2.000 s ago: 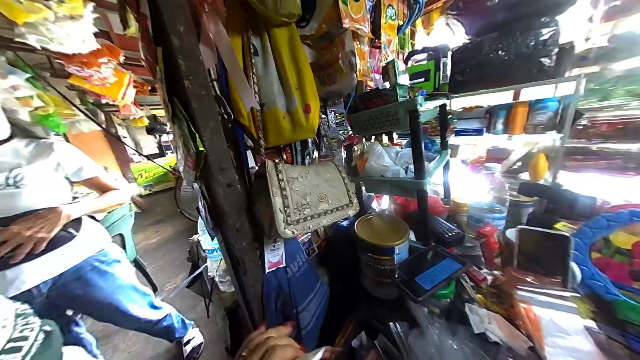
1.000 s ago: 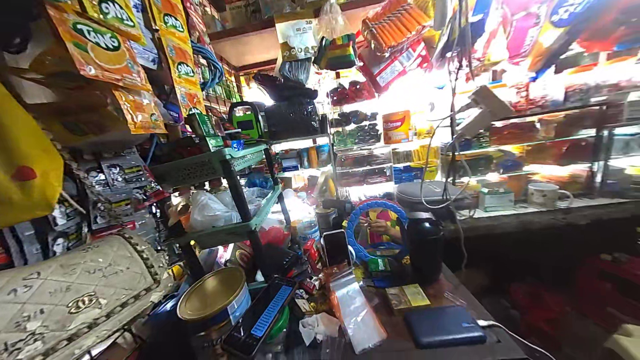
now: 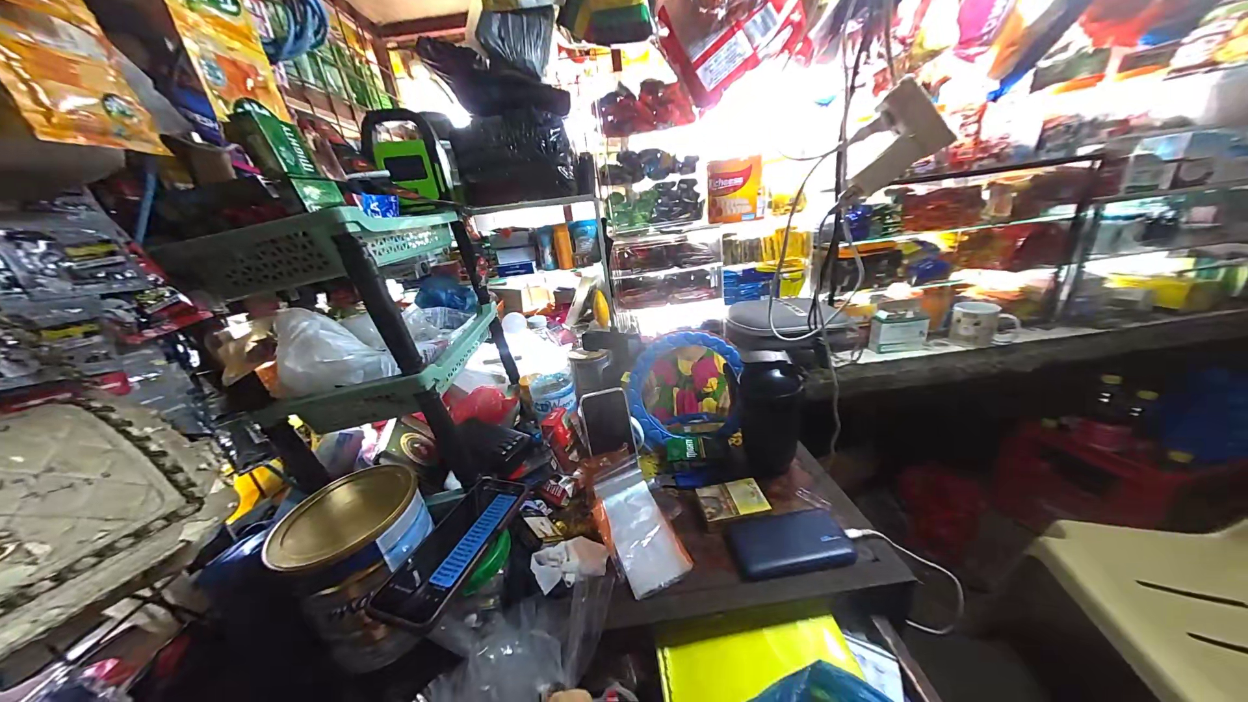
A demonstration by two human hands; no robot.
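Note:
Neither of my hands shows clearly; a small tan patch at the bottom edge is too cut off to tell. On the dark wooden table [image 3: 682,600] are a dark blue power bank [image 3: 790,543] with a white cable, a pack of clear plastic bags [image 3: 639,531] and a small yellow packet [image 3: 733,500]. Behind them stand a black tumbler [image 3: 772,414], a blue-framed round mirror [image 3: 685,390] and an upright phone [image 3: 606,422]. Another phone [image 3: 450,554], its screen lit, leans beside a large tin with a gold lid [image 3: 341,517].
A green plastic shelf rack [image 3: 390,390] stands at the left near a quilted bag [image 3: 88,507]. Glass shelves of goods line the back, with a mug [image 3: 975,323] on the ledge. A power strip [image 3: 902,136] hangs there. A beige plastic chair [image 3: 1150,585] is at the right.
The view has swung far right, away from the seated person. A hand seen at the bottom edge two seconds ago is no longer clearly visible. The yellow folder and beige chair now show.

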